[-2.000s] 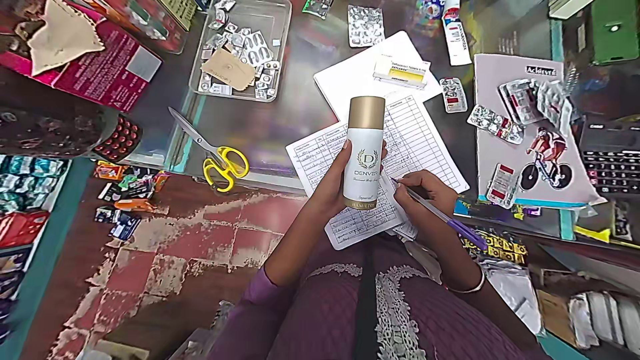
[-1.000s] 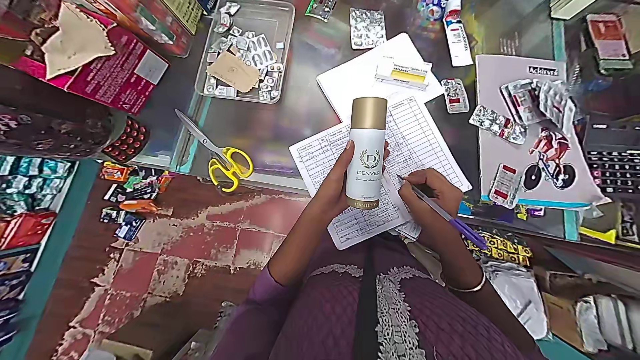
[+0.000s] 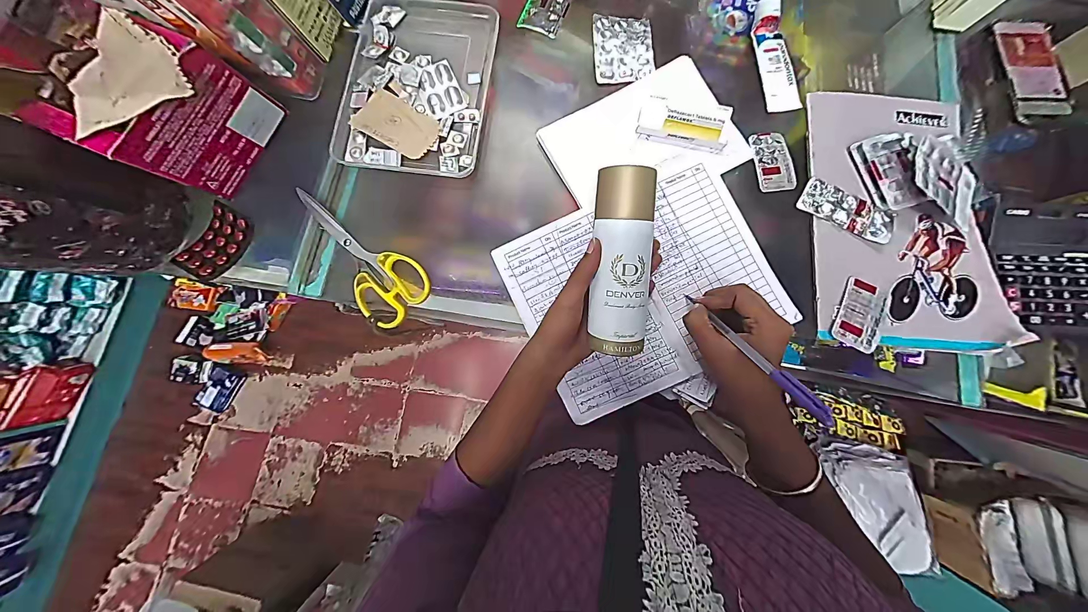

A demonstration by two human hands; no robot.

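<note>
My left hand [image 3: 565, 319] is closed around a white Denver body spray can [image 3: 620, 272] with a gold cap, held upright in view over an open notebook [image 3: 714, 238]. The notebook has ruled pages with handwriting. In my right hand [image 3: 744, 331] is a pen [image 3: 778, 378] with a purple end, its tip at the right-hand page. Beyond the notebook lie blank white sheets [image 3: 586, 127], and on them a white and yellow tablet box [image 3: 682, 125].
Yellow-handled scissors [image 3: 374, 268] lie at the counter's near edge, left of the notebook. Behind them stands a clear plastic tray [image 3: 487, 93] of cut blister packs. To the right are a magazine [image 3: 850, 127] bearing blister strips, a toothpaste tube [image 3: 773, 68] and a Casio calculator [image 3: 1041, 255].
</note>
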